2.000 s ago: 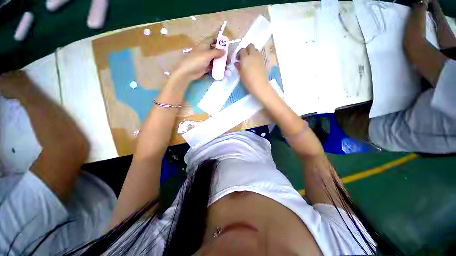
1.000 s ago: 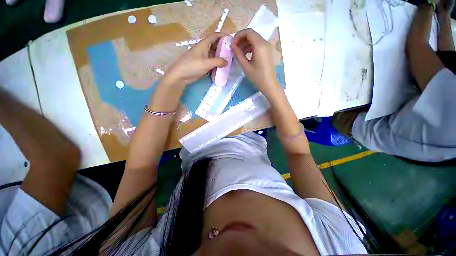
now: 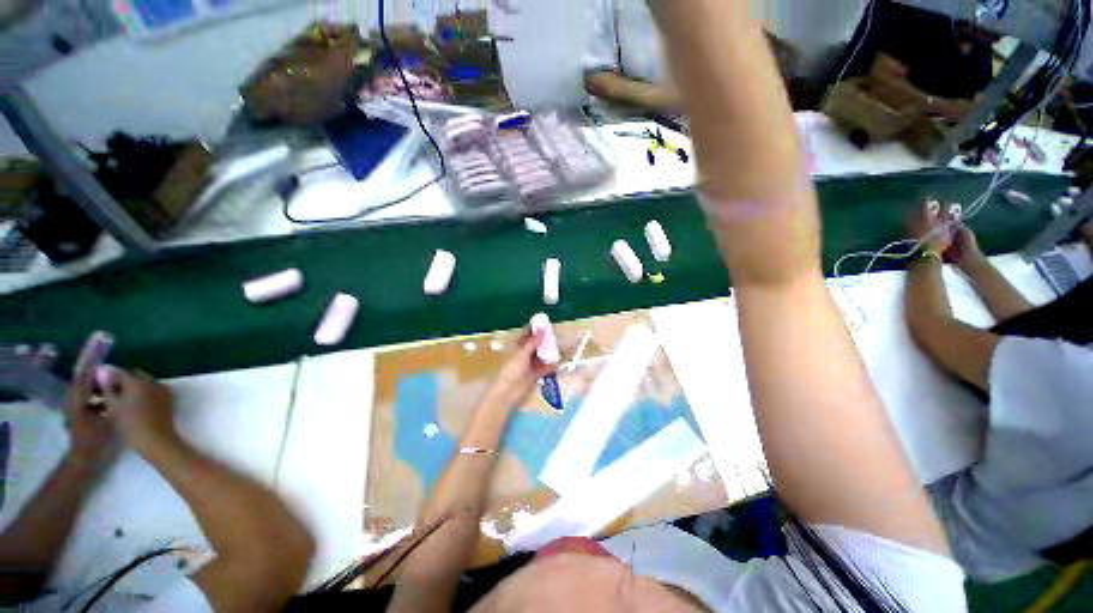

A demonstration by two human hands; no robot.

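Observation:
My left hand (image 3: 523, 362) holds a pink device (image 3: 545, 338) upright at the far edge of the work board (image 3: 396, 479), by the belt. My right arm is raised across the view and its hand is cut off by the top edge. A sticker strip (image 3: 605, 401) lies slanted on the board, right of my left hand. A second sticker strip (image 3: 617, 481) lies nearer my body and meets the lower end of the first. A dark blue label (image 3: 551, 392) lies just below my left hand.
Several pink units lie on the green conveyor belt (image 3: 396, 269). Beyond it stands a tray of pink units (image 3: 524, 162), with yellow-handled tool (image 3: 666, 146) beside it. Other workers' hands are at the far left (image 3: 114, 401) and the right (image 3: 947, 240).
The view has tilted up, showing the belt and far bench. My right hand has left the device and gone up out of the picture. My left hand still holds the device.

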